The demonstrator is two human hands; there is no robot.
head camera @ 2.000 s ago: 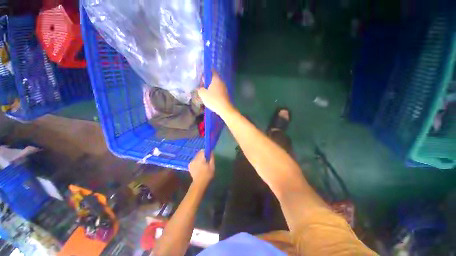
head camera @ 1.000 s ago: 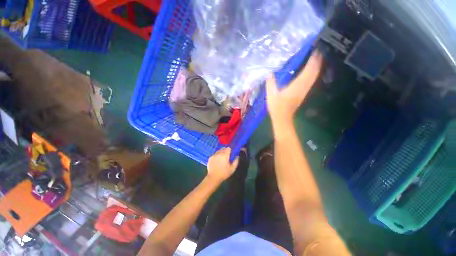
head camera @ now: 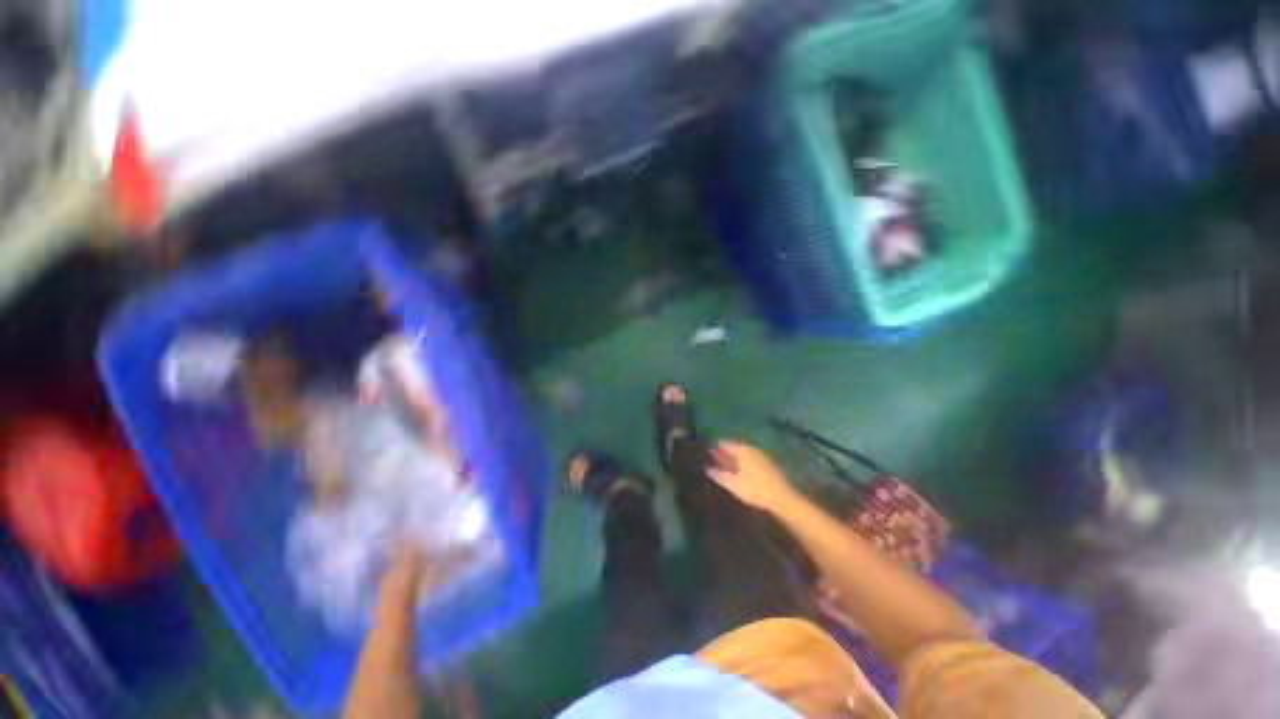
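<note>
The blue crate [head camera: 498,407] stands at the left, blurred. Crumpled clear plastic [head camera: 351,534] and whitish and brownish pieces lie inside it. My left hand [head camera: 403,569] reaches over the crate's near end at the plastic; its fingers are blurred, so I cannot tell if they grip anything. My right hand [head camera: 751,475] is out over the floor in front of my legs, holding nothing, with its fingers loosely apart, away from the crate.
A green crate [head camera: 1004,169] with dark and pale scraps stands at the upper right, beside dark blue plastic. A white table [head camera: 379,56] runs across the upper left. A red object [head camera: 84,499] is left of the crate. A patterned reddish item [head camera: 901,523] lies right of my right hand.
The view has turned. The blue crate now shows at the left. Both hands have left its long side rim: my left is over its contents, my right is free.
</note>
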